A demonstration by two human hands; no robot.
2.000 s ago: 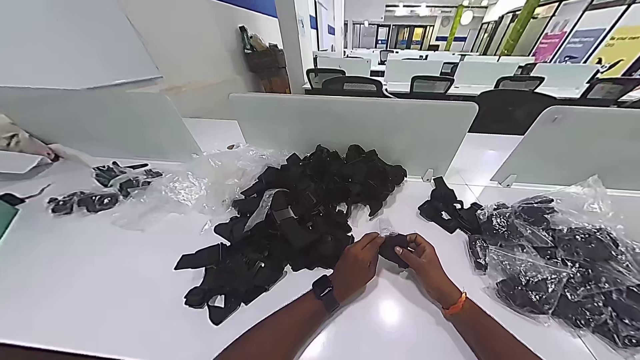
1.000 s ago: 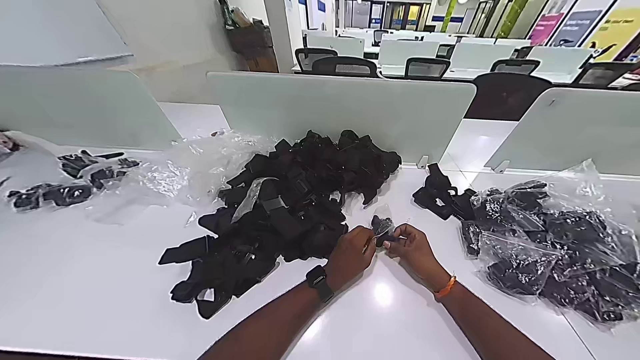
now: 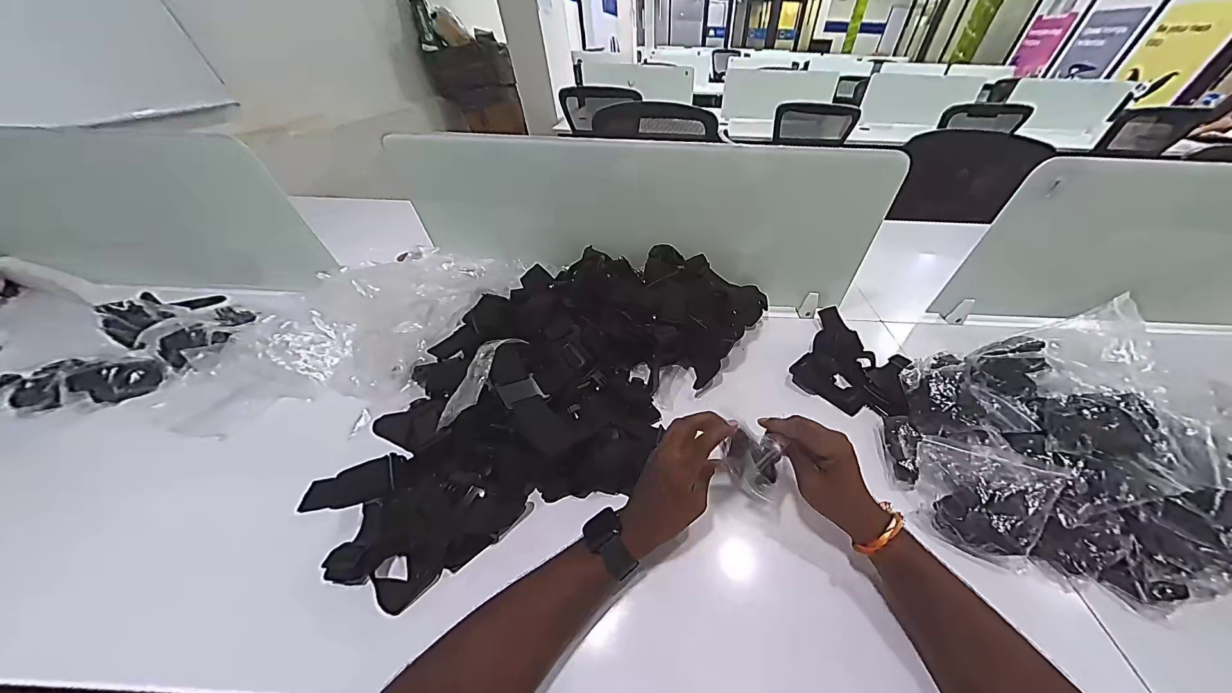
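Observation:
My left hand (image 3: 677, 476), with a black watch at the wrist, pinches one side of a small clear plastic bag (image 3: 756, 464) that has a dark item inside. On the bag's other side my right hand (image 3: 826, 474), wearing an orange wristband, grips the edge. Just left of my left hand spreads a large heap of black straps (image 3: 568, 385), with a clear wrapper lying on it. Beyond my right hand lies a loose black strap piece (image 3: 842, 366). It is next to a pile of bagged black items (image 3: 1068, 443) on the right.
Crumpled clear plastic bags (image 3: 337, 337) lie left of the heap. Farther left are more wrapped black items (image 3: 115, 375). Frosted partition panels (image 3: 645, 212) stand along the back edge of the white table (image 3: 173, 558). Office chairs (image 3: 654, 122) stand beyond.
The dark item was mostly uncovered between my fingers two seconds ago; now clear plastic surrounds it, with both hands at its sides. The view has shifted slightly.

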